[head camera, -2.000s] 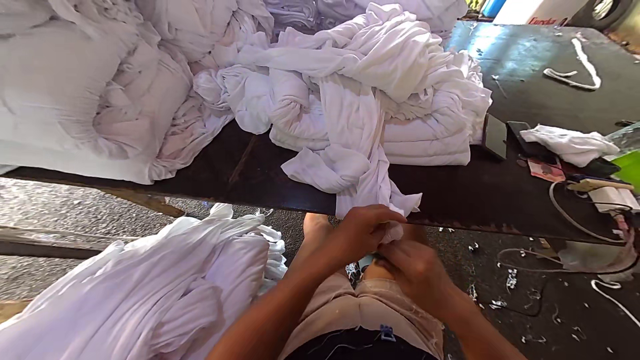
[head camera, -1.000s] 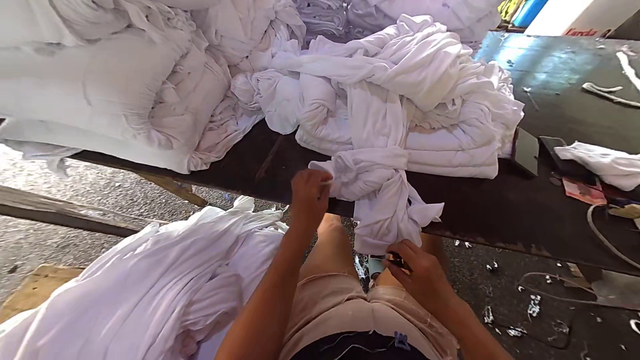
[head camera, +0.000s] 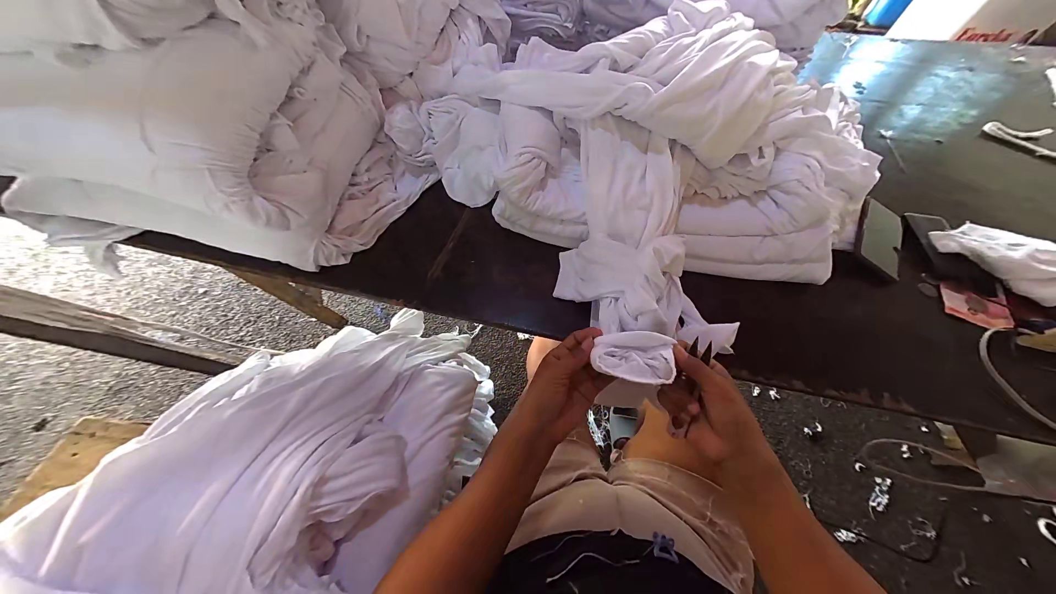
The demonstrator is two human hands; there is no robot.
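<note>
A length of white fabric [head camera: 631,190] hangs from a heaped pile over the table's front edge, with its open, cuff-like end low over my lap. My left hand [head camera: 569,375] pinches the left side of that end. On its right side, my right hand [head camera: 714,404] grips the rim between thumb and fingers. Small dark pointed blades [head camera: 700,351], apparently thread snips, stick up from the right hand; their handle is mostly hidden in the palm. Folded white cloth [head camera: 759,257] lies under the heap behind.
Large white fabric bundles [head camera: 165,124] fill the dark table's left side. More white cloth [head camera: 247,462] is heaped low at my left. A phone-like dark slab [head camera: 879,239], a crumpled white cloth [head camera: 1002,256] and a cable [head camera: 994,363] are at right. Thread scraps [head camera: 879,493] litter the floor.
My left hand has moved right, from the knotted-looking part of the fabric to its lower end. Both hands now hold opposite sides of that end, which is spread into a rounded opening.
</note>
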